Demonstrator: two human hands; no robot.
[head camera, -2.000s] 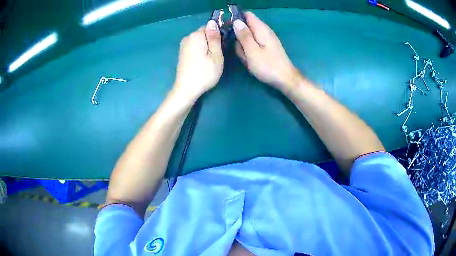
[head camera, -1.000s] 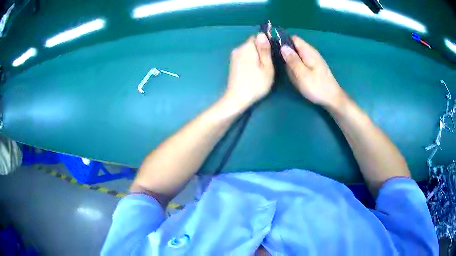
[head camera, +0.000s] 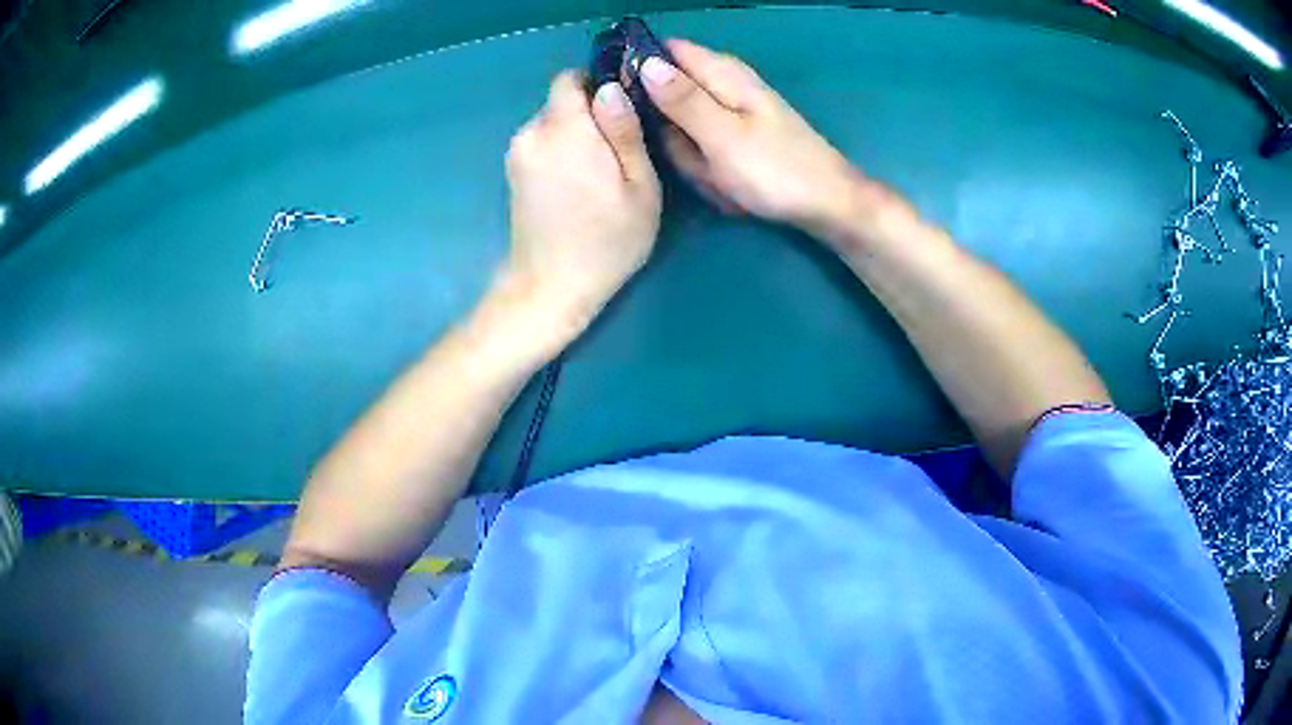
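Note:
A black clamp (head camera: 618, 51) is held at the top centre, near the far edge of the green bench top (head camera: 737, 347). My left hand (head camera: 581, 191) grips its left side, with the thumb on top. My right hand (head camera: 744, 135) grips its right side, with the thumb pressed on it. The two halves of the clamp lie close together. The fingers hide its lower part. A black cable (head camera: 536, 425) runs from under my left wrist toward my shirt. No spring is visible in the hands.
A single wire spring (head camera: 288, 221) lies at the left of the bench. A tangled spring pile (head camera: 1236, 446) is at the right, with a chain of springs (head camera: 1183, 241) reaching up from it. Another black clamp (head camera: 1272, 125) is at the upper right edge.
The clamp halves were apart two seconds ago and are now close together. Both hands still hold the clamp. The camera view swung and came back; the loose spring has stayed on the bench.

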